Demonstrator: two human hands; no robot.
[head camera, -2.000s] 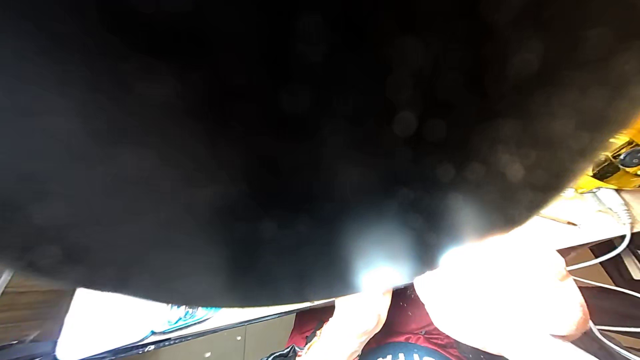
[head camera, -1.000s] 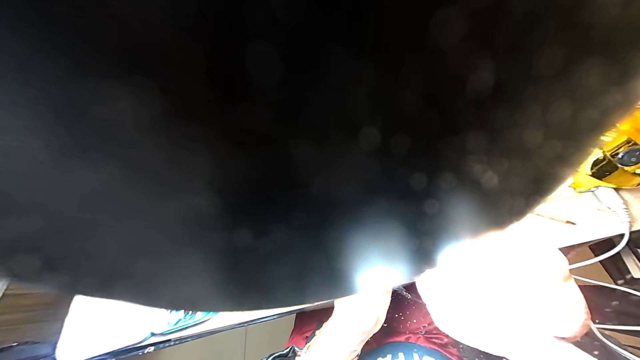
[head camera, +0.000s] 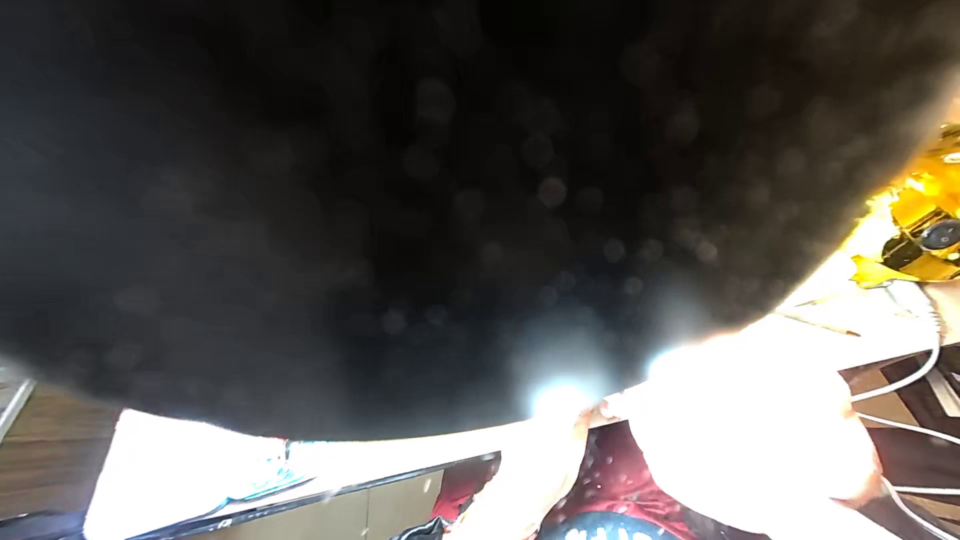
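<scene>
A large dark, blurred shape (head camera: 420, 210) very near the camera covers most of the view. At its lower edge is my left hand (head camera: 536, 457), overexposed, with its fingertips hidden behind bright glare. Close beside it on the right, my right hand (head camera: 750, 427) is washed out to white, its thumb side turned toward the left hand. Whatever lies between or under the fingers of either hand cannot be made out.
Yellow wrapping with a dark round part (head camera: 939, 234) sits at the right edge. White cables (head camera: 919, 371) hang below it. A bright table edge (head camera: 390, 480) runs across the bottom, with a blue-and-white item (head camera: 274, 480) at left. Red clothing (head camera: 622, 480) shows below my hands.
The lower edge of the dark shape has moved up slightly near my hands, showing more of the bright table edge. Both hands stay in nearly the same place.
</scene>
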